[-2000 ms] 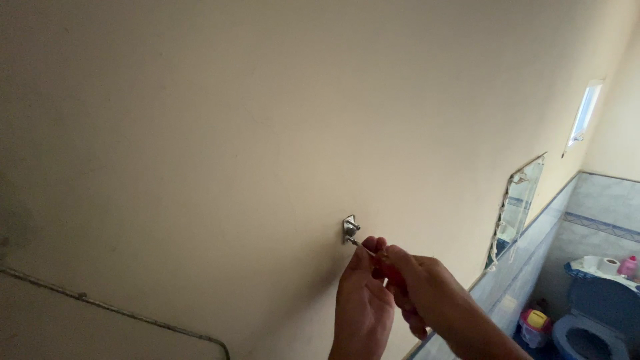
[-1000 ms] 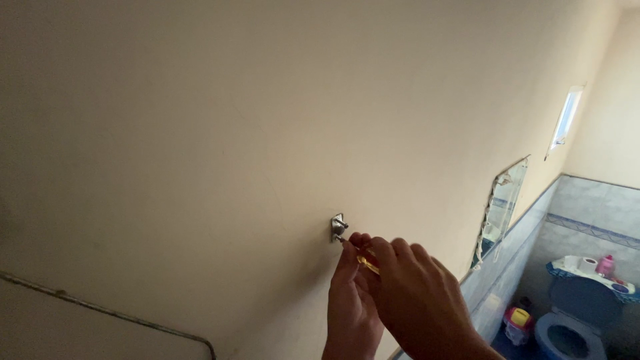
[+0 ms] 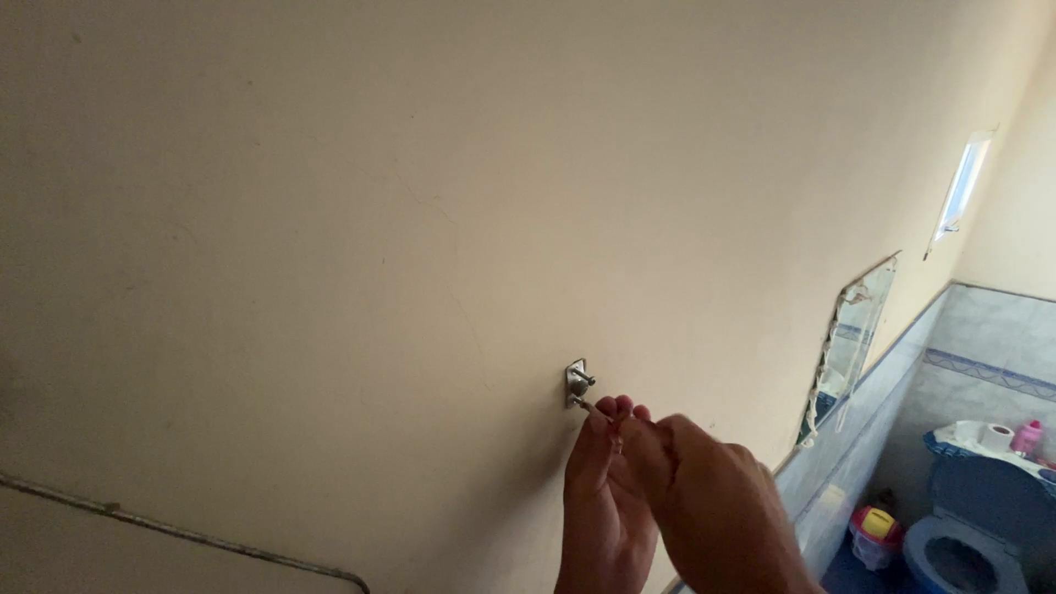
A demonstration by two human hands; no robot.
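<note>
A small metal bracket (image 3: 577, 383) with a short protruding stud is fixed to the beige wall, just above my hands. A screwdriver (image 3: 596, 412) reaches up to the screw at the bracket's lower end; its handle is mostly hidden inside my fingers. My right hand (image 3: 705, 495) is closed around the handle. My left hand (image 3: 606, 495) is beside it, its thumb and fingertips pinched around the front of the screwdriver, close under the bracket. Whether the tip sits in the screw slot is too small to tell.
A metal pipe (image 3: 190, 536) runs along the wall at lower left. To the right hang a mirror (image 3: 854, 346) and, farther off, a narrow window (image 3: 964, 186). A blue toilet (image 3: 961, 561), a bin (image 3: 876, 536), a toilet roll (image 3: 998, 436) and a pink bottle (image 3: 1026, 437) are at lower right.
My right hand has turned about the screwdriver handle; the red handle plainly visible two seconds ago is now mostly covered. My left hand stays by the bracket.
</note>
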